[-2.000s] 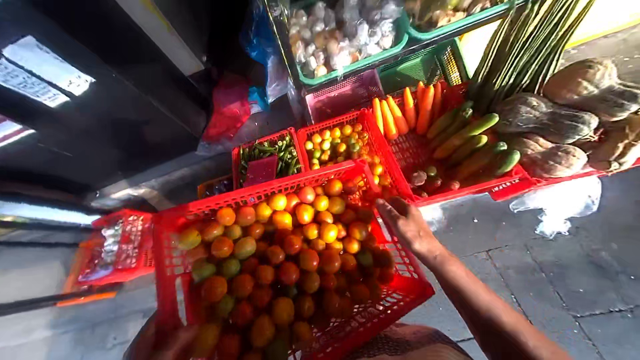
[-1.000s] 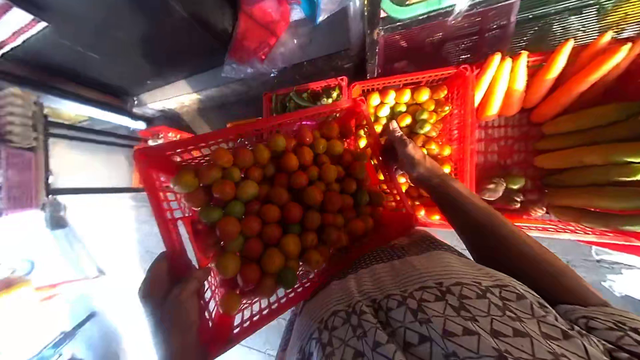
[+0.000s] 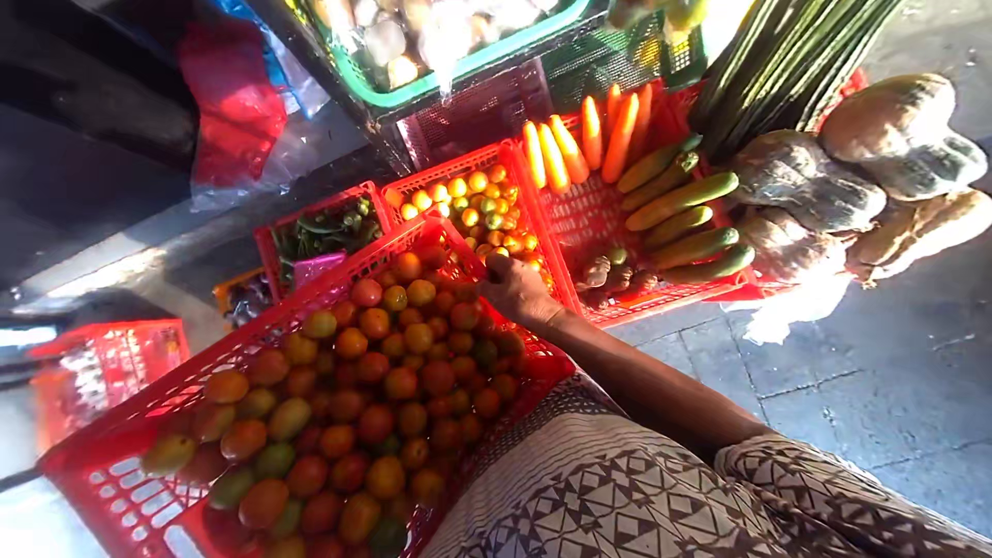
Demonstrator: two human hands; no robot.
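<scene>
A red plastic crate [image 3: 147, 403] full of red, orange and greenish tomatoes [image 3: 372, 364] is tilted against the front of my body. My right hand [image 3: 519, 291] grips its far right rim, with the thumb side up. Just beyond that hand stands a smaller red basket [image 3: 535, 217] of yellow and orange tomatoes [image 3: 480, 205]. My left hand is outside the frame. The crate's near left corner is cut off by the frame's lower edge.
Behind are a basket of green vegetables [image 3: 333, 225], a red tray [image 3: 570, 225] with carrots [image 3: 554, 155] and cucumbers [image 3: 682, 201], large squashes [image 3: 806, 178] and long green pods [image 3: 775, 70]. A green-rimmed basket [image 3: 387, 99] stands higher up. A red crate [image 3: 116, 364] is at the left.
My left hand, seen on the crate's left side one second ago, has gone out of view. My right hand remains at the crate's rim. The view has shifted, showing the squashes again.
</scene>
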